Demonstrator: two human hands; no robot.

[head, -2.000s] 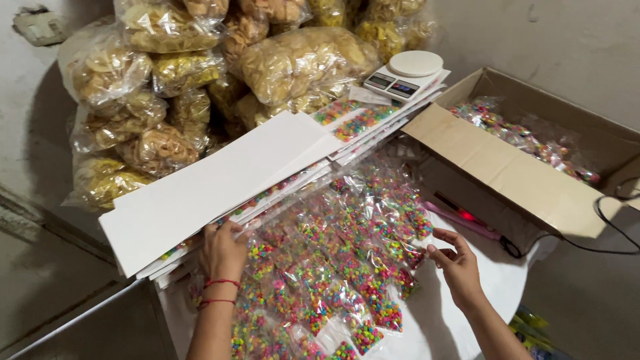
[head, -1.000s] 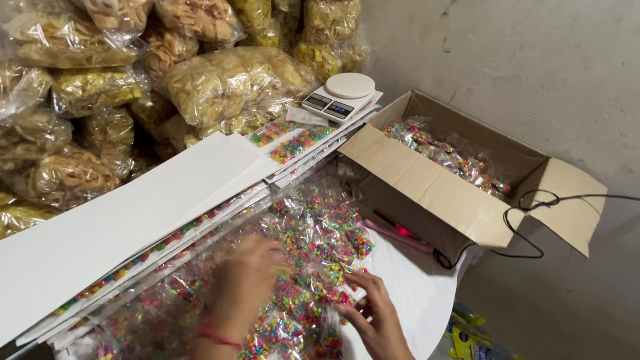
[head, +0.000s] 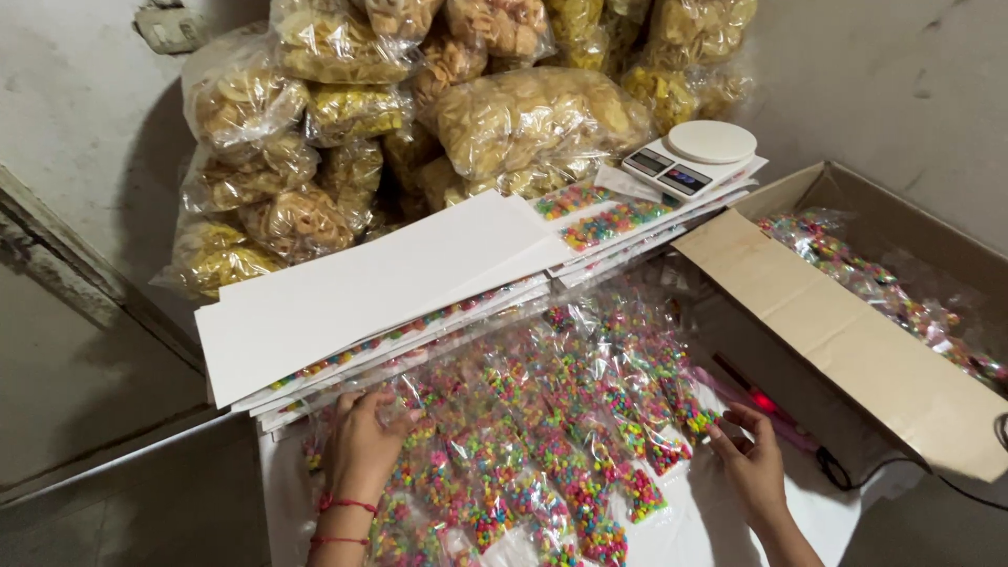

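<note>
Clear plastic packets of small multicoloured candies [head: 543,425] lie in overlapping rows across the white-covered table. At the left edge of these rows is my left hand [head: 366,441], fingers bent over the packets beside the stacked sheets; two red strings circle its wrist. Whether it grips any plastic I cannot tell. My right hand [head: 748,457] is at the right edge of the rows, thumb and index finger close to the corner of a packet; a hold on it is not clear. Behind the packets, a stack of white card sheets [head: 378,291] has coloured candies showing between its layers.
A white digital kitchen scale [head: 693,161] rests on the stack's far end. To the right, an open cardboard box [head: 850,339] holds candy packets. Near it lie a pink tool [head: 787,425] with a red light and a black cable [head: 890,468]. Bags of dry snacks [head: 535,118] are piled behind.
My left hand, blurred over the middle of the packets one second ago, is now at their left edge. The right hand remains by their right edge. The view has swung left and back.
</note>
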